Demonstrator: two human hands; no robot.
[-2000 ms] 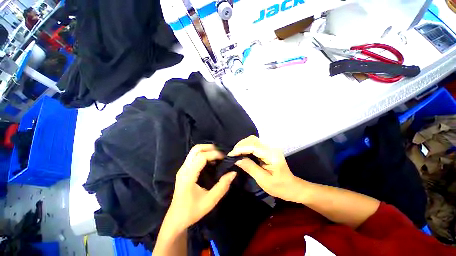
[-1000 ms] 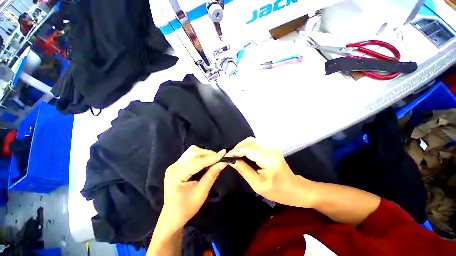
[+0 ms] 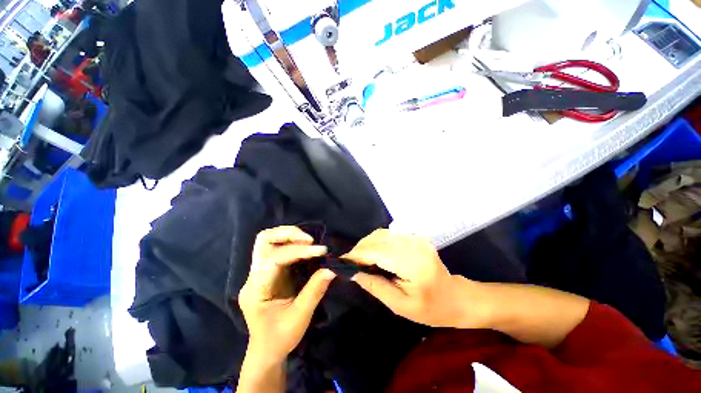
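A black garment (image 3: 207, 238) lies heaped on the white table's front left part and hangs over its edge. My left hand (image 3: 280, 288) pinches a folded black edge of it between thumb and fingers. My right hand (image 3: 403, 276) grips the same folded edge just to the right, fingertips close to those of my left hand. The held part is above the near table edge, away from the needle. The sewing machine's presser foot (image 3: 329, 127) is behind the garment, and its white head carries blue "JACK" lettering (image 3: 415, 21).
Red-handled scissors (image 3: 578, 67) lie at the right under a marked black strip (image 3: 573, 100). Pink and blue snips (image 3: 434, 98) lie beside the machine foot. A black garment bundle (image 3: 173, 84) is at the back left. Blue bins (image 3: 77, 238) stand at left and right.
Both hands have shifted slightly down, and my left hand also left, still on the black cloth. The folded edge between them is held at a different angle.
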